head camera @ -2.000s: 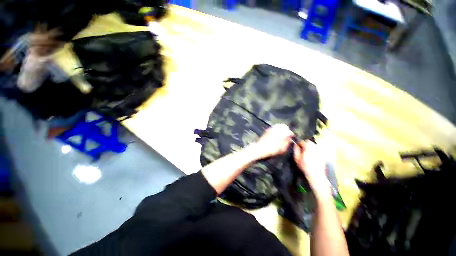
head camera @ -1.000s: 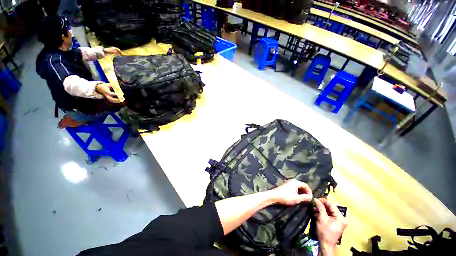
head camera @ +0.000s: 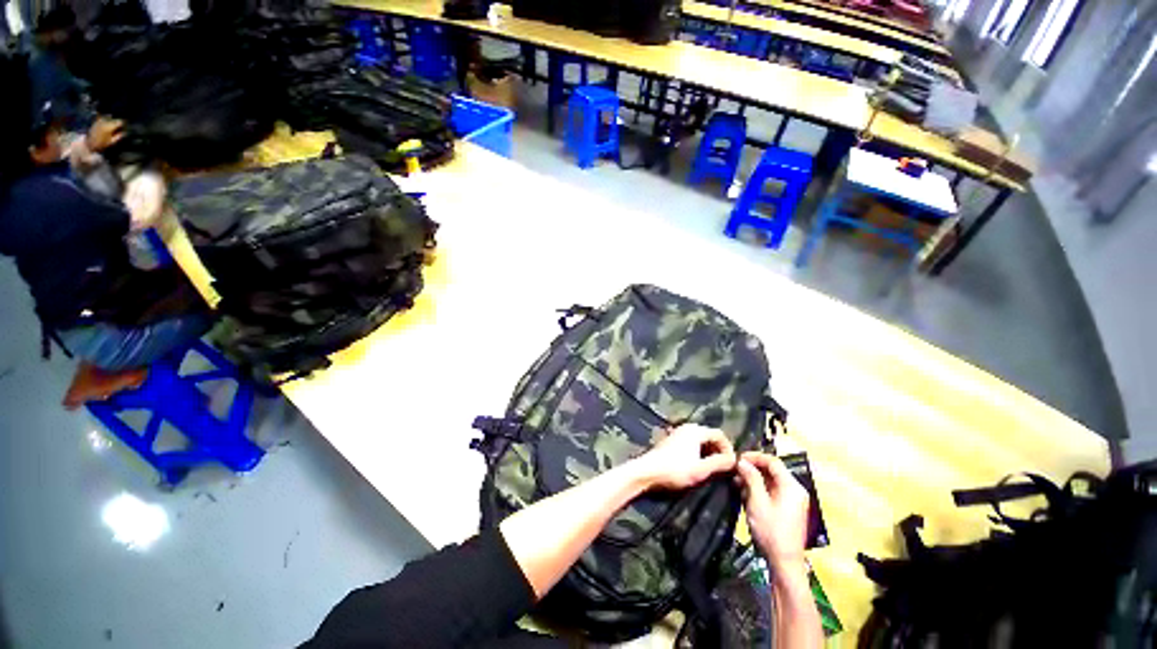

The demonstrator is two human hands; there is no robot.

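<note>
A camouflage backpack [head camera: 609,393] lies on the pale tabletop in front of me, its front face up. My left hand [head camera: 689,456] rests over its right side, and my right hand [head camera: 771,501] is just beyond the bag's edge. The fingertips of both hands are pinched and meet there; what is between them is too small to tell. A dark hang tag [head camera: 807,497] shows beside my right hand. A pile of green-marked tags [head camera: 825,606] lies partly hidden under my right forearm. A black buckle [head camera: 492,434] sticks out at the bag's left edge.
A person [head camera: 76,254] sits on a blue stool [head camera: 184,412] at the left, by stacked camouflage bags [head camera: 311,254]. Dark bags with straps [head camera: 1028,558] stand at the lower right. A blue crate [head camera: 482,124] and more stools [head camera: 770,197] are behind the table [head camera: 914,393].
The head view has tilted up, then turned to the right, shifting the scene. Both hands remain together at the bag's right side. The dark tag shows more clearly beside my right hand.
</note>
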